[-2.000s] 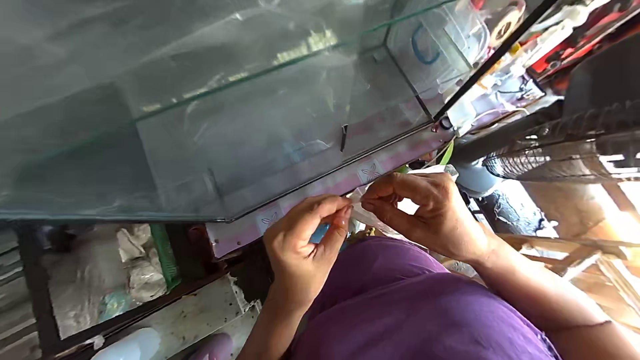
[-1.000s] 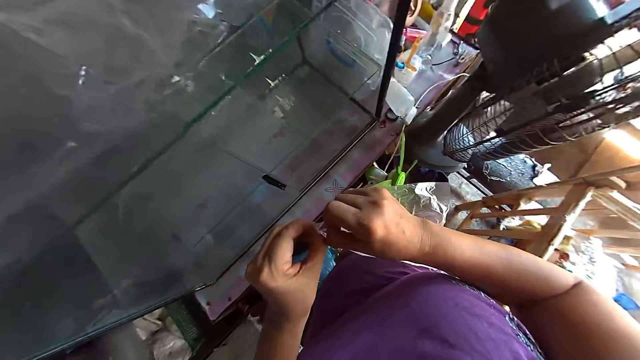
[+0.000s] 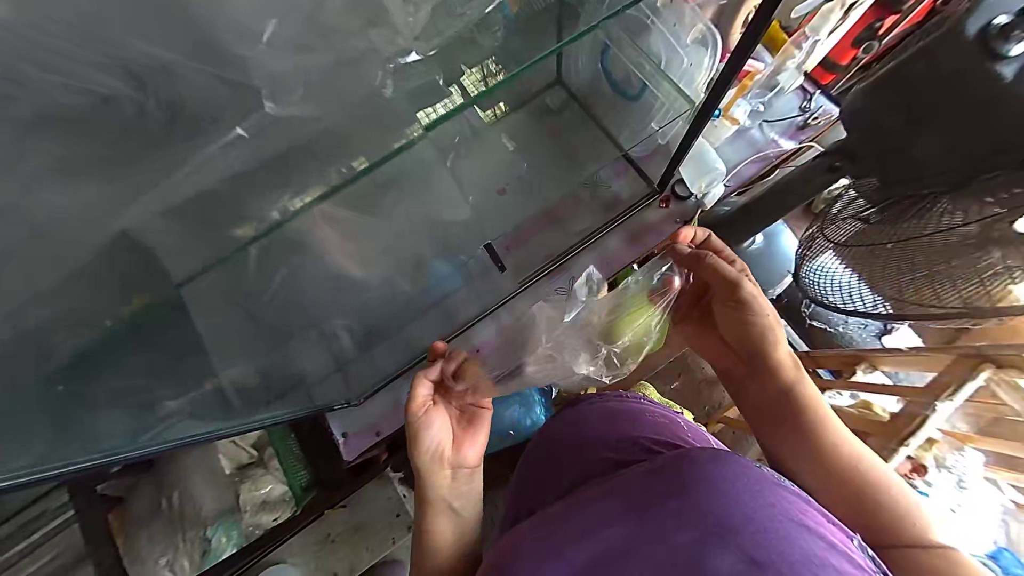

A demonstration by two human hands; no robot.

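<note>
A clear plastic bag (image 3: 552, 340) is stretched between my two hands, in front of the purple shirt. My right hand (image 3: 720, 292) pinches its upper right end between thumb and fingers. My left hand (image 3: 452, 400), palm turned up and fingers curled, is at the bag's other end; the fingers are blurred, but the film runs into them. Something light green (image 3: 636, 324) shows through or behind the bag near my right hand; whether it is inside cannot be told.
A glass display case (image 3: 336, 320) with a dark frame fills the left and top. At the right are a fan with a wire guard (image 3: 904, 248) and a wooden rack (image 3: 904, 392). A blue plastic bag (image 3: 516, 416) lies below my left hand. A white bottle (image 3: 704, 172) stands by the case corner.
My hands, close together before, have moved apart, and the clear bag is now spread out between them.
</note>
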